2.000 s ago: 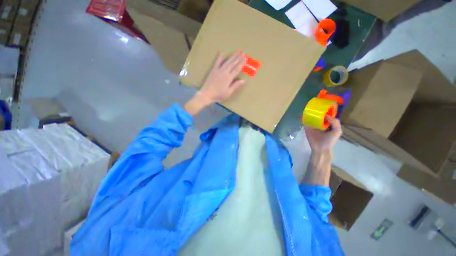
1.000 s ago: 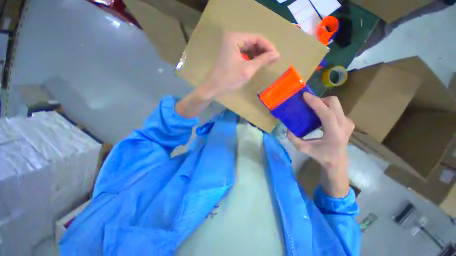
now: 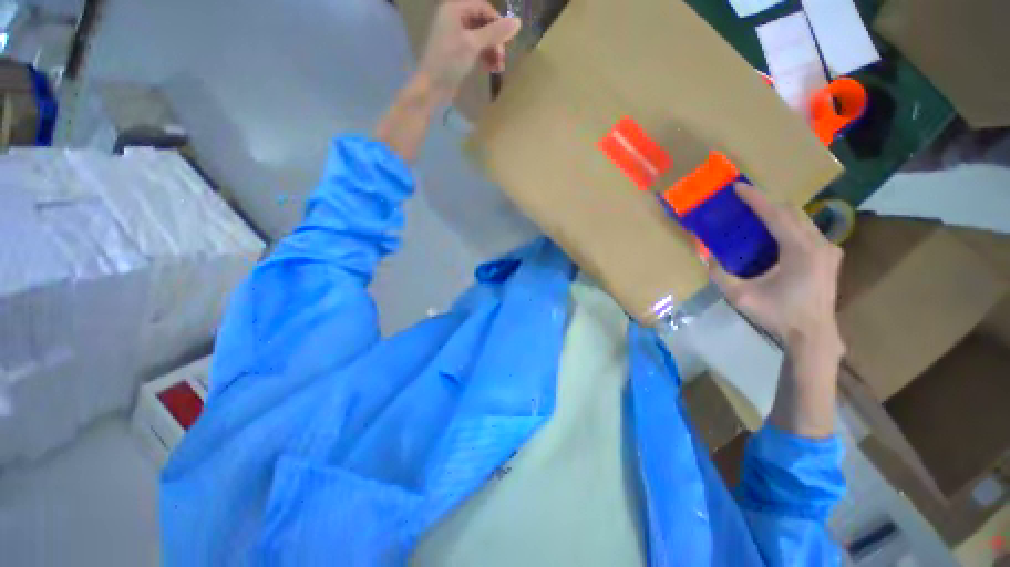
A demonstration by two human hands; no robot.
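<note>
A brown carton [image 3: 576,122] lies tilted in front of me, partly on the dark green table. A red-orange label [image 3: 635,153] is on its upper face. My right hand [image 3: 792,271] is shut on the blue and orange tape dispenser [image 3: 725,227], over the carton's right part. My left hand [image 3: 471,42] is at the carton's far left edge, fingertips pinched on a clear shiny strip that looks like packing tape [image 3: 516,11]. Clear tape [image 3: 668,312] glints at the near corner. The dispenser's roll is mostly hidden.
The green table [image 3: 910,105] holds white papers [image 3: 840,35], an orange dispenser [image 3: 838,107] and a loose tape roll [image 3: 833,219]. A large open carton [image 3: 914,299] stands right, a smaller one [image 3: 714,415] below. White-wrapped stacks [image 3: 122,266] are at left.
My left hand has left the label and moved up and left to the carton's far edge. The dispenser has turned and come over the carton. The carton now shows further right.
</note>
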